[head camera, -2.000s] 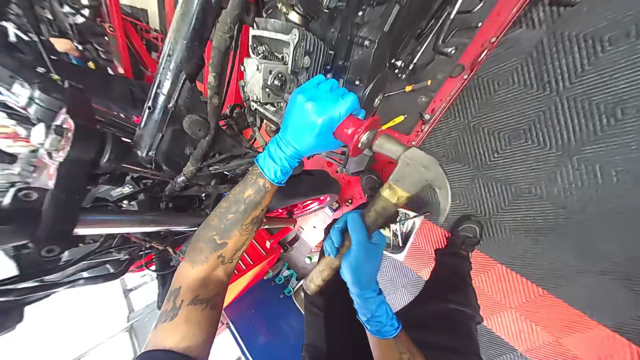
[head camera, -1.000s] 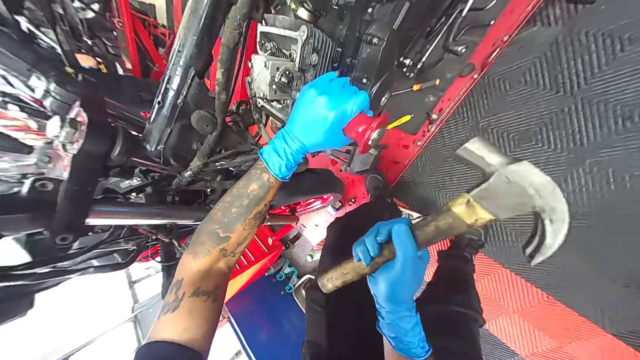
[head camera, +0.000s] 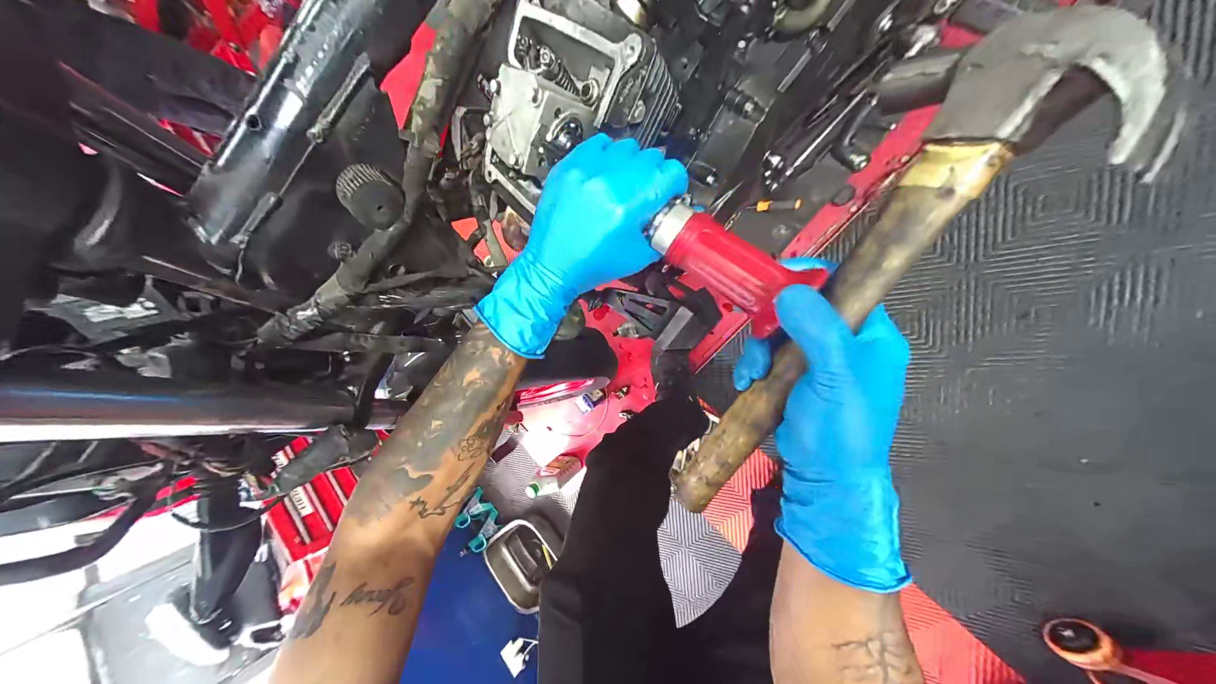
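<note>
My left hand (head camera: 603, 214), in a blue glove, is closed around the metal end of a red-handled tool (head camera: 727, 266), in front of an open engine cylinder head (head camera: 560, 104). The fingers of my right hand (head camera: 841, 380), also gloved, are around the wooden handle of a claw hammer (head camera: 883, 252), and its thumb and fingertips touch the end of the red handle. The hammer's head is up at the right, tilted. What the far end of the red-handled tool meets is hidden behind my left hand.
Motorcycle frame tubes and cables fill the left side. Wrenches (head camera: 807, 142) and an orange-handled screwdriver (head camera: 779, 204) lie along a red lift edge (head camera: 879, 176). A metal tray (head camera: 521, 565) is below. An orange ratchet-like tool (head camera: 1078, 641) lies lower right. Another person's legs (head camera: 223, 551) show lower left.
My right hand has brought the hammer handle against the red tool's end; one second ago they were apart. The red tool now points toward my right hand, and more of its handle shows.
</note>
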